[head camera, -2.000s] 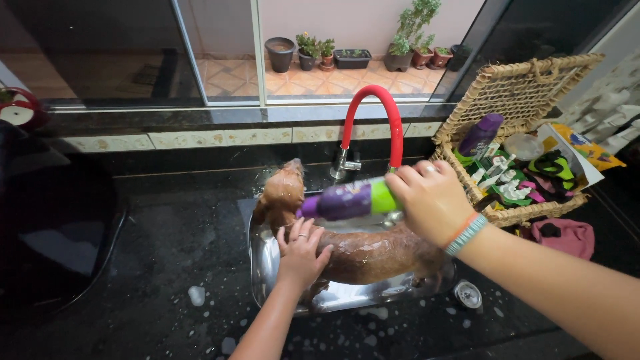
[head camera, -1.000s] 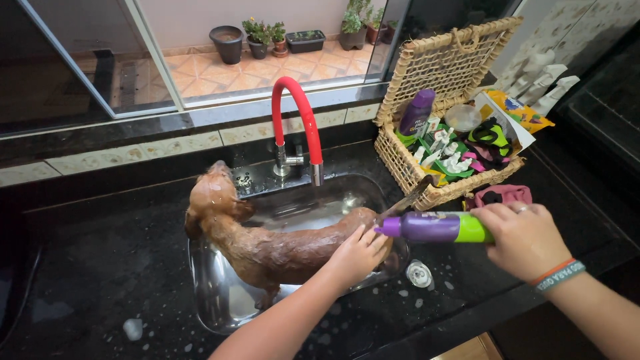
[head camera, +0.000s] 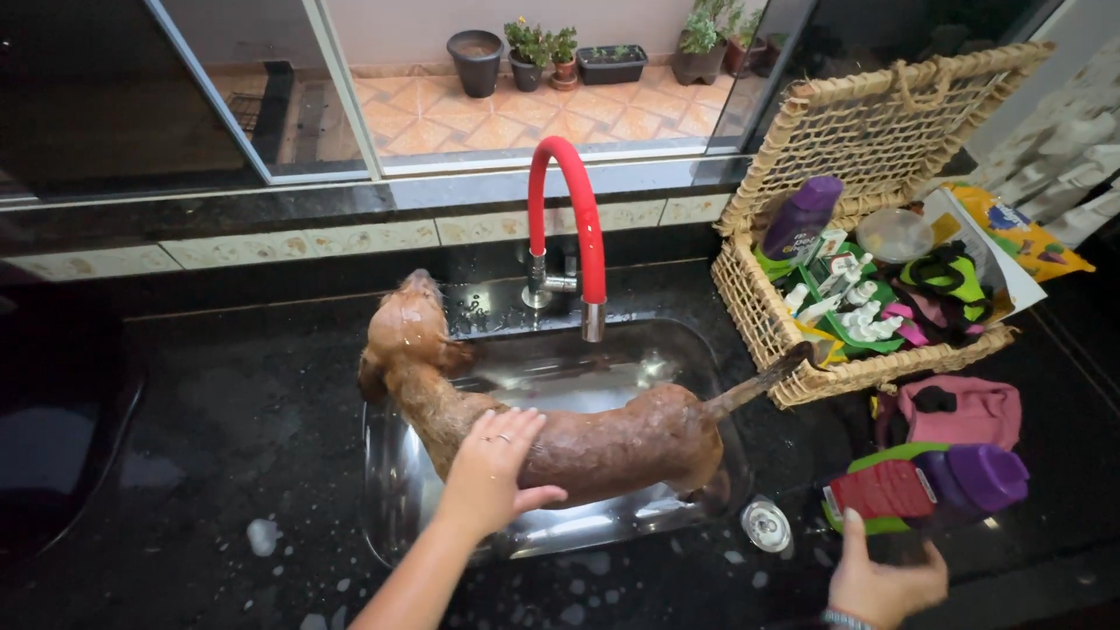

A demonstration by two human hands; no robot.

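A wet brown dog [head camera: 604, 451] stands in the stainless steel sink [head camera: 560, 538], its head at the left and its tail reaching toward the basket. My left hand [head camera: 494, 477] rests on the dog's back behind the shoulders, fingers somewhat spread. At the right, a purple and green bottle [head camera: 927, 488] lies tilted over the counter, its purple cap to the right. My right hand [head camera: 888, 573] is just below it, thumb at the label's lower edge and fingers apart, not wrapped around it. Whether the bottle rests fully on the counter is unclear.
A red flexible faucet [head camera: 582, 219] arches over the sink's back edge. An open wicker basket [head camera: 752, 319] holds another purple bottle [head camera: 801, 219] and small bottles. A pink cloth item [head camera: 967, 411] and a metal sink strainer [head camera: 766, 525] lie on the black counter [head camera: 219, 437]. A window stands behind.
My right hand has moved from over the dog to the counter's right side and loosened from the bottle, whose cap now points right. My left hand has shifted from the dog's rump toward its shoulders.
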